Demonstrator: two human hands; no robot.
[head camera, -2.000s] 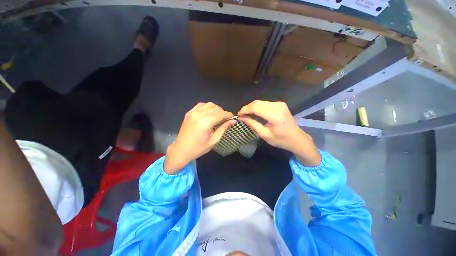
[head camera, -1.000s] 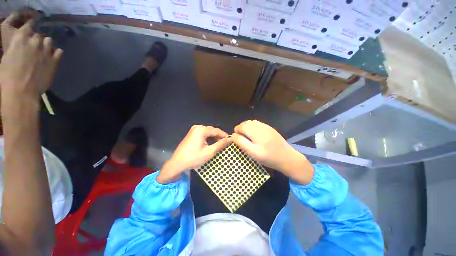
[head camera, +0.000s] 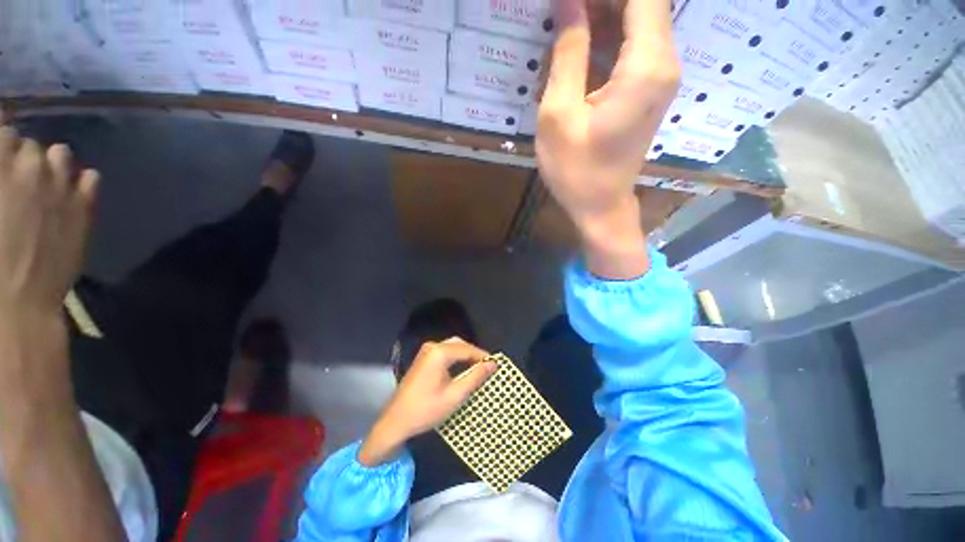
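My left hand (head camera: 429, 392) holds the dot label sheet (head camera: 506, 426) by its upper corner over my lap. The sheet is pale yellow with a close grid of black dots and lies flat, facing up. My right hand (head camera: 605, 127) is stretched forward over the front rows of white product boxes (head camera: 397, 69). Its fingertips are cut off by the top edge, so I cannot tell if a dot sticker is on them. Boxes near and right of this hand show black dots; those further left show only reddish print.
The wood-edged bench (head camera: 265, 110) crosses the top. At left are another person's hand (head camera: 42, 222) and a red stool (head camera: 249, 476). Brown cartons (head camera: 455, 201) stand under the bench. A grey metal frame (head camera: 730, 238) and white cabinet (head camera: 915, 402) are at right.
My right hand has left the sheet and moved forward to the boxes. My left hand still holds the sheet, which was bunched two seconds ago and spread flat one second ago. More boxes show at the top.
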